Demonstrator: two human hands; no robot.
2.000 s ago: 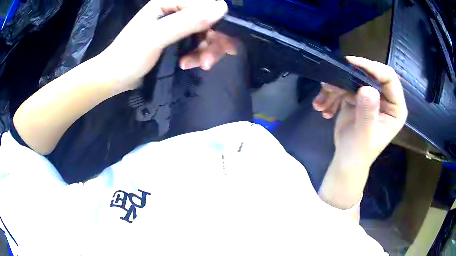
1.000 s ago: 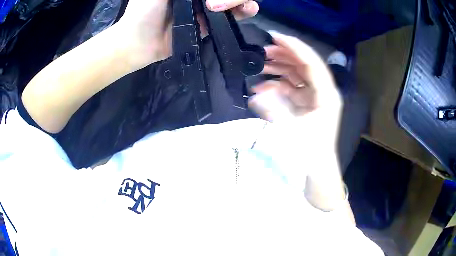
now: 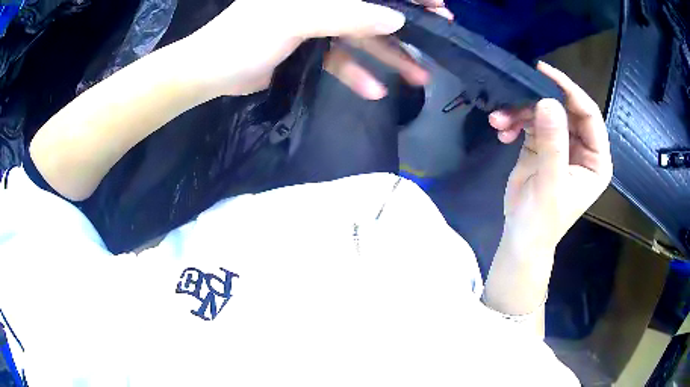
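Note:
A matt black moulded plastic part (image 3: 484, 60) is held slantwise above the lap near the top of the view, its narrow edge up. My left hand (image 3: 340, 38) grips its left end, thumb on the edge and fingers partly below it. My right hand (image 3: 556, 143) grips its right end between thumb and fingers. The far side of the part is hidden, so I cannot tell whether it is one part or several held together.
A shiny black bin liner (image 3: 136, 30) lies at the left and over the lap. A black ribbed tray (image 3: 643, 151) with loose black parts is at the right, above a cardboard box (image 3: 620, 295). A blue crate (image 3: 522, 19) is ahead.
One second ago my left hand held two black parts and my right hand was blurred beside them. Now my right hand grips the right end of the held part, which lies slantwise.

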